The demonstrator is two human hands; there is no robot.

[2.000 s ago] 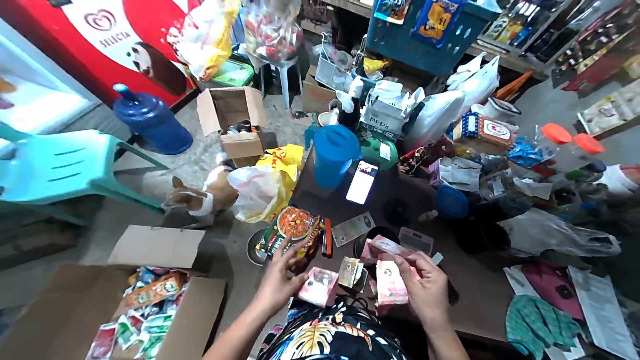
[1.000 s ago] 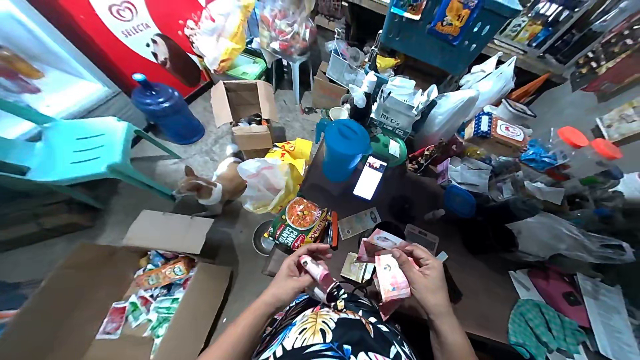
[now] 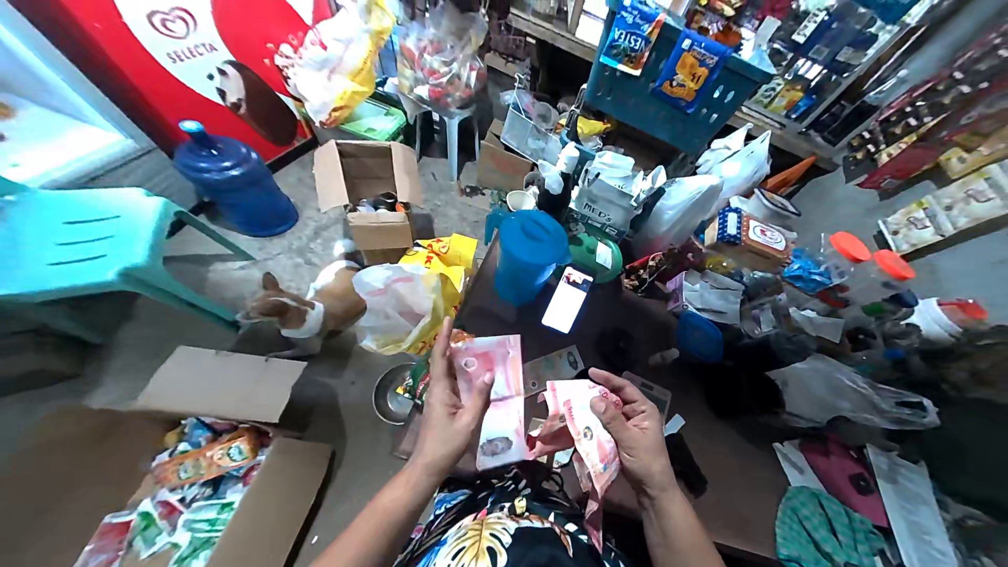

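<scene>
My left hand (image 3: pixel 450 413) holds a reddish-pink banknote (image 3: pixel 502 398) between thumb and fingers, its printed face turned up. Creased banknotes of similar colour (image 3: pixel 587 433) are in my right hand (image 3: pixel 634 433), pinched under the thumb and hanging toward my lap. The two lots of notes lie close together at their inner edges; whether they touch is unclear. Just beyond, another banknote (image 3: pixel 555 368) lies flat on the dark table (image 3: pixel 622 339). A phone with a lit screen (image 3: pixel 568 300) rests farther back, beside a blue plastic container (image 3: pixel 529 256).
Left of the table are a plastic bag (image 3: pixel 398 307), a metal bowl (image 3: pixel 392 394) and a brown-and-white dog (image 3: pixel 303 307). An open carton of packets (image 3: pixel 283 488) stands lower left, near a turquoise chair (image 3: pixel 87 236). Jars (image 3: pixel 854 260) and bags crowd the right side.
My left hand has come up and forward, now with a banknote spread flat in it; one second ago it held a folded one lower down. My right hand still holds notes.
</scene>
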